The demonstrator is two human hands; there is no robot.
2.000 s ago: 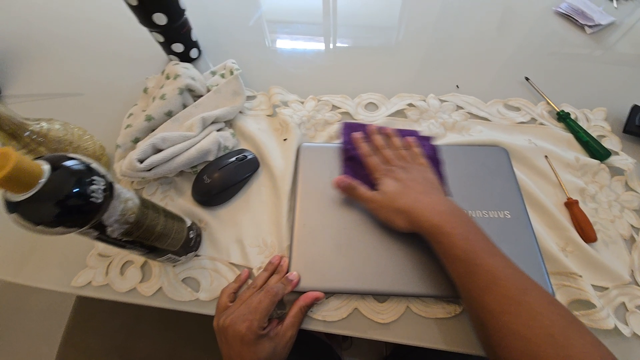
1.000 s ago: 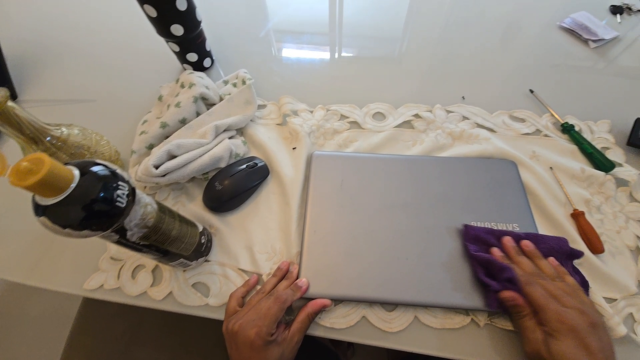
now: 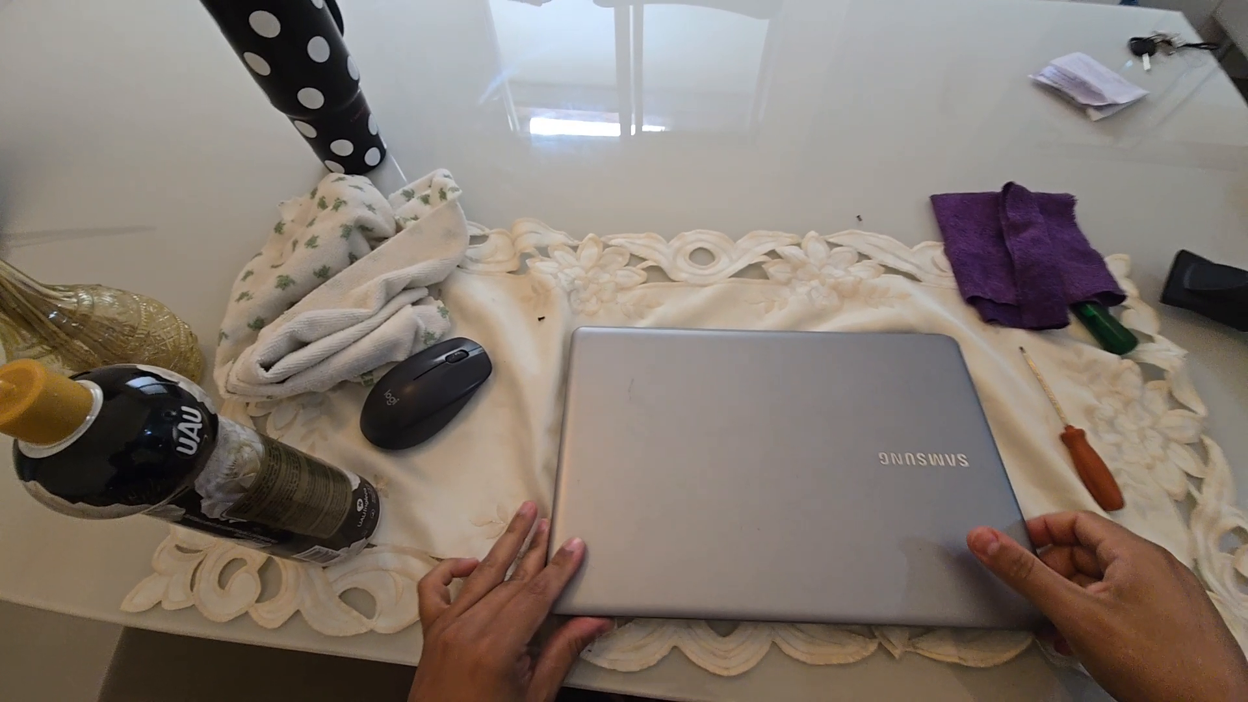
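Note:
A closed grey Samsung laptop [image 3: 770,478] lies on a cream cutwork table runner [image 3: 487,468]. My left hand [image 3: 507,604] rests against its near left corner, fingers spread, thumb by the front edge. At the near right corner, my right hand [image 3: 1121,595] has its thumb on the lid and its curled fingers at the side edge; how far they reach underneath is hidden. A folded purple cloth [image 3: 1024,253] lies beyond the laptop's far right corner, covering most of a green-handled screwdriver [image 3: 1107,328]. An orange-handled screwdriver [image 3: 1090,468] lies right of the laptop.
Left of the laptop are a black computer mouse [image 3: 426,393], a crumpled white patterned cloth [image 3: 341,292], a black bottle with a gold cap [image 3: 195,458] and a yellowish glass vessel [image 3: 107,317]. Farther back stand a polka-dot tumbler [image 3: 312,88], folded paper [image 3: 1087,85] and keys [image 3: 1155,47].
The purple cloth, under my right hand on the lid before, now lies over the green screwdriver. My right hand has let it go and is at the laptop's right corner. My left hand stays at the left corner.

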